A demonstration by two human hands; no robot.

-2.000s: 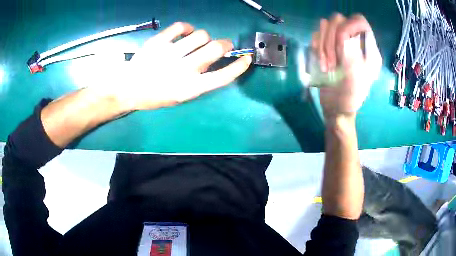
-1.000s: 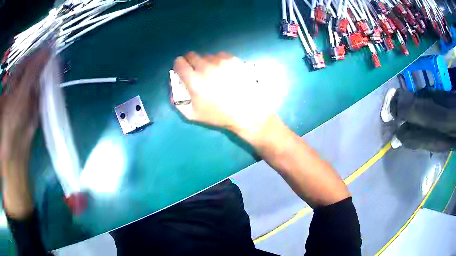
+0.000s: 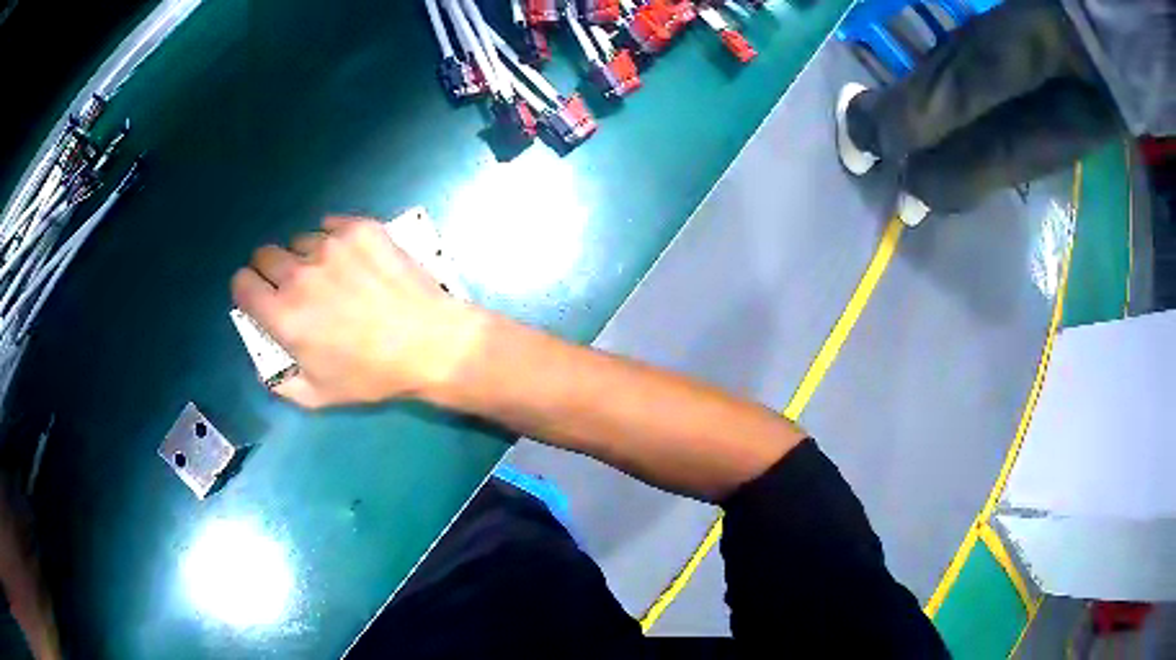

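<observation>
My right hand is closed around a flat pale metal bar, held low over or on the green mat; its ends stick out on both sides of the hand. A small silver metal block with two dark round holes stands on the mat, apart from the hand, lower left. My left hand is mostly out of the picture; only a dim strip of skin, likely the forearm, shows at the left edge. What the left hand holds is hidden.
White cables with red connectors lie at the top. More white cables with dark ends lie at the left. A person's legs and a blue stool are upper right. A white box-like surface is at the right.
The view has turned right. My left hand has moved almost out at the left edge, and the blurred harness near it is no longer seen. The right hand still holds the bar.
</observation>
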